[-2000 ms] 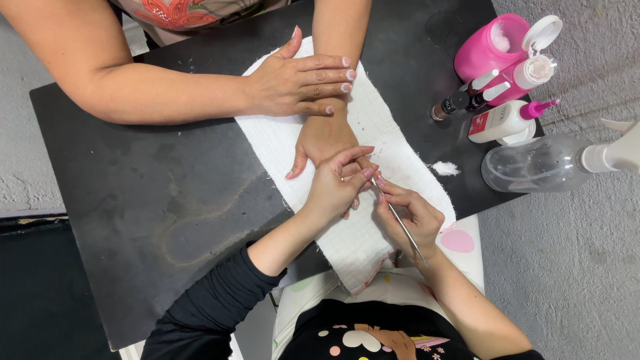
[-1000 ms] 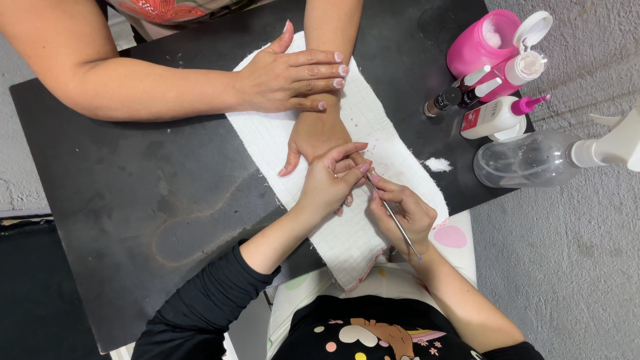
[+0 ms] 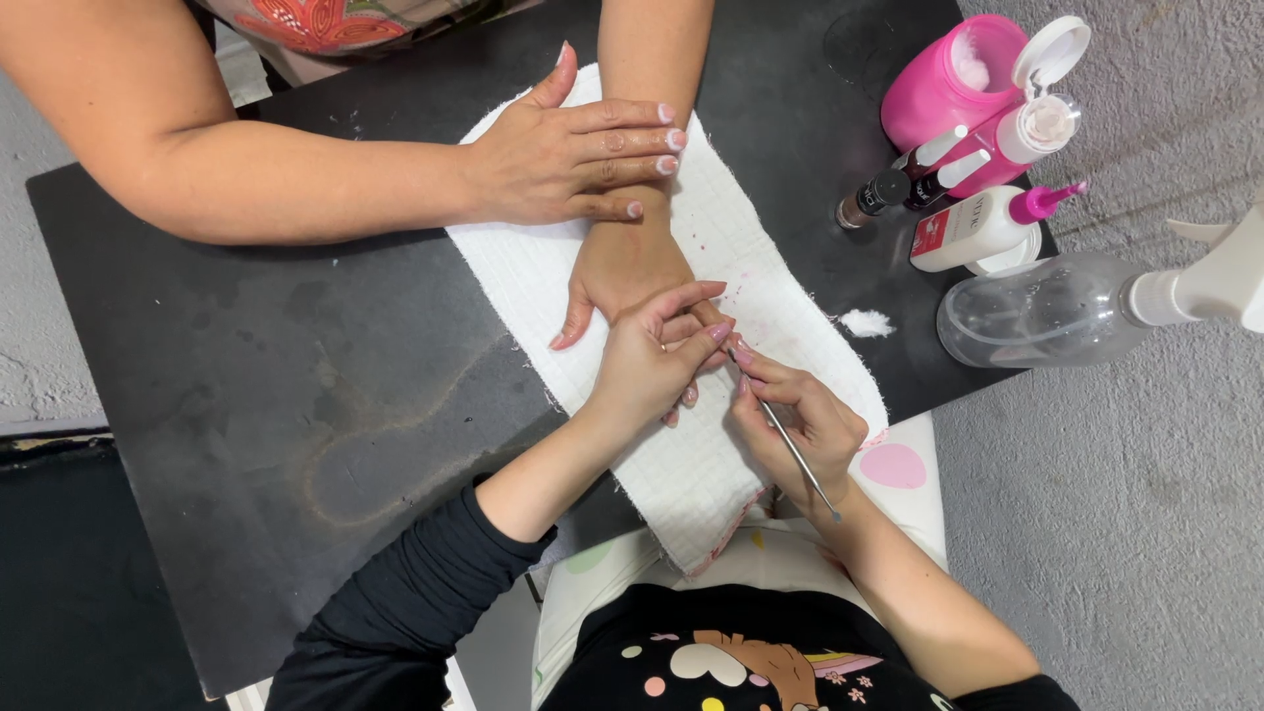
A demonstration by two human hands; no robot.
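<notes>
My left hand [image 3: 657, 360] grips a finger of another person's hand [image 3: 632, 265], which lies on a white cloth [image 3: 523, 267]. In my right hand [image 3: 805, 425] is a thin metal cuticle pusher [image 3: 790, 444], held like a pen. Its upper tip is at the nail of the gripped finger; the exact contact is hidden by fingertips. The flattened lower end points back over my right wrist. The person's other hand [image 3: 583, 158], with pale-tipped nails, rests across their own wrist. Small reddish spots mark the cloth beside the held hand.
At the right of the black table [image 3: 247, 375] stand a pink jar of cotton [image 3: 953, 89], a pink open-capped bottle [image 3: 997, 148], nail polish bottles [image 3: 874, 197], a white bottle with pink nozzle [image 3: 973, 229] and a clear spray bottle [image 3: 1047, 308]. A cotton tuft [image 3: 867, 323] lies beside the cloth.
</notes>
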